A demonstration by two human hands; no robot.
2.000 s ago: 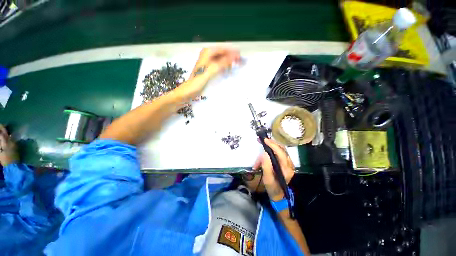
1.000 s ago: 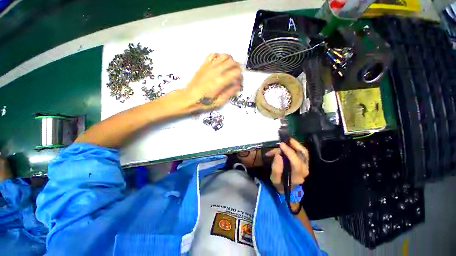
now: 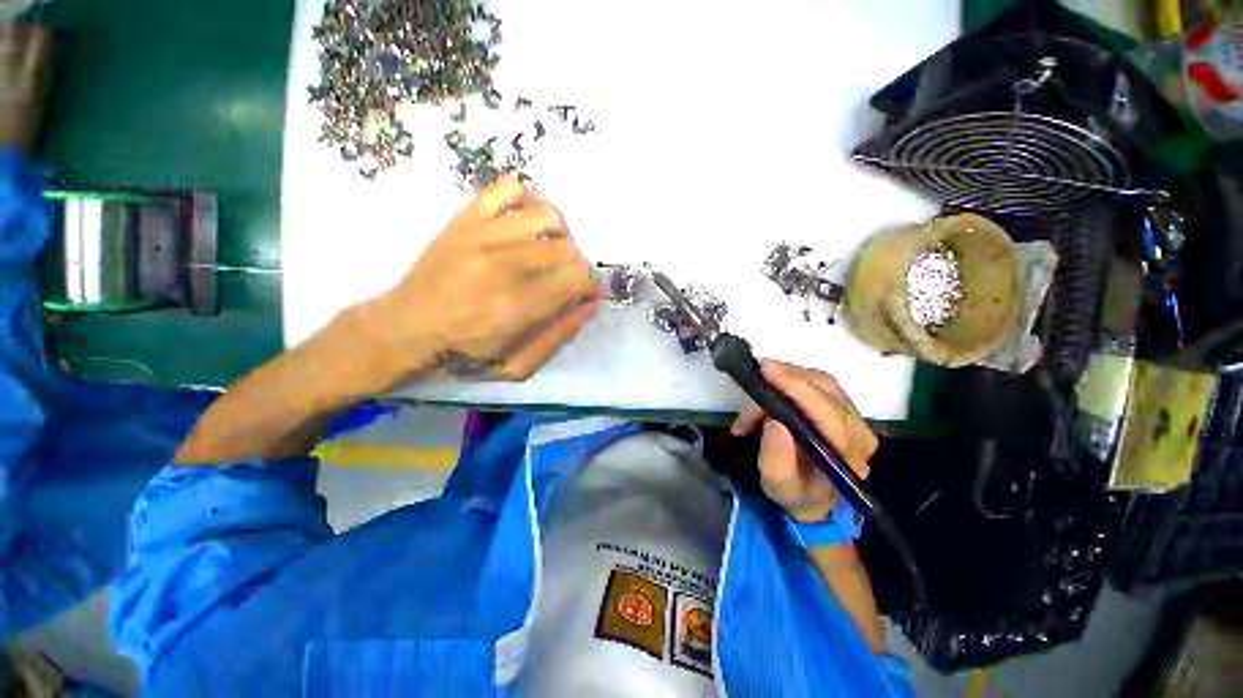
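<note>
My left hand (image 3: 507,284) is over the white sheet with its fingers closed together. A thin strand, which looks like solder wire (image 3: 611,265), shows at its fingertips, but the grip is partly hidden. My right hand (image 3: 814,434) holds the black soldering iron (image 3: 777,405). The iron's silver tip points up-left to a small component just right of my left fingers. A cluster of small silver and dark components (image 3: 688,316) lies around the tip. Another small group (image 3: 804,273) lies further right. The large heap of small terminal pieces (image 3: 402,68) is at the far left, with loose ones beside it.
The solder spool (image 3: 102,252) stands on the green mat at left. At right are the tan bowl (image 3: 879,293) with shiny contents, the black fan with a wire grille (image 3: 1009,161) and a yellowish square (image 3: 1170,426). Another person's blue sleeve shows at the left edge.
The view has shifted closer. My right hand has brought the iron from the bowl to the components. My left hand, earlier over the sheet's middle and far side, is now lower, beside the tip.
</note>
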